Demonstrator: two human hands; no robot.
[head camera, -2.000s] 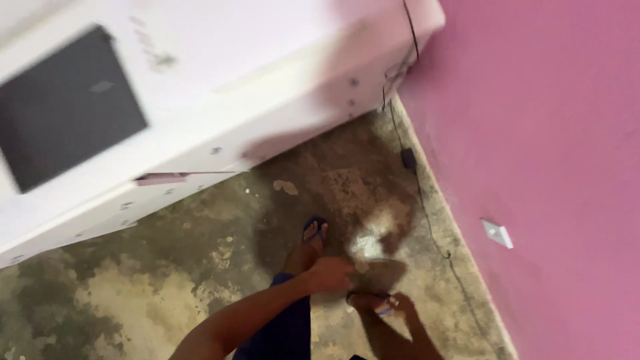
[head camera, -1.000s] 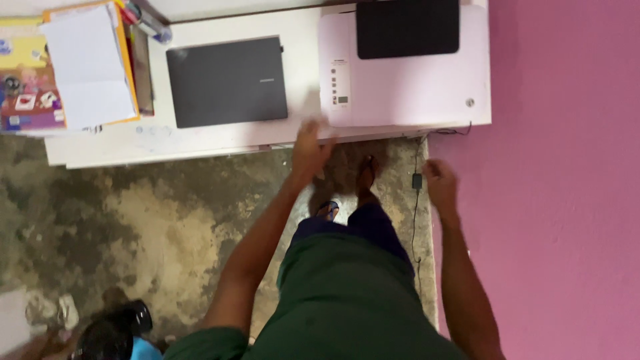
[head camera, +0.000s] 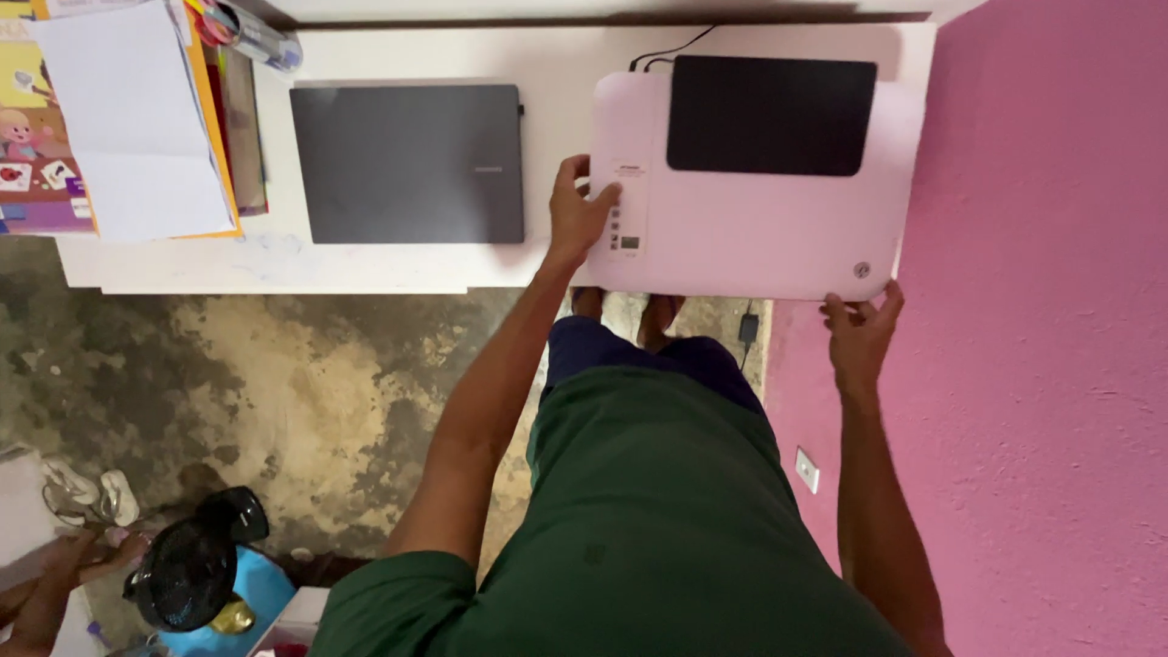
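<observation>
A white printer (head camera: 748, 233) sits at the right end of the white desk (head camera: 392, 269), with a flat black tablet-like slab (head camera: 771, 114) lying on its lid. My left hand (head camera: 582, 210) grips the printer's left edge, its thumb on top beside the button panel. At the front right corner, the fingers of my right hand (head camera: 860, 333) touch the printer's edge; their undersides are hidden. A closed dark grey laptop (head camera: 411, 164) lies on the desk to the left of my left hand. Black cables (head camera: 671, 53) run from the printer's back.
Papers and folders (head camera: 137, 119) and a clear pen holder (head camera: 260, 38) stand at the desk's left. A pink wall (head camera: 1040, 301) borders the right side. On the floor are a black fan (head camera: 187, 570), sandals (head camera: 91, 493) and a power adapter (head camera: 748, 327). Another person's arms (head camera: 55, 575) show lower left.
Both hands have moved up from in front of the desk to the printer, and now touch its left side and front right corner. The view has swung from the floor to the desk.
</observation>
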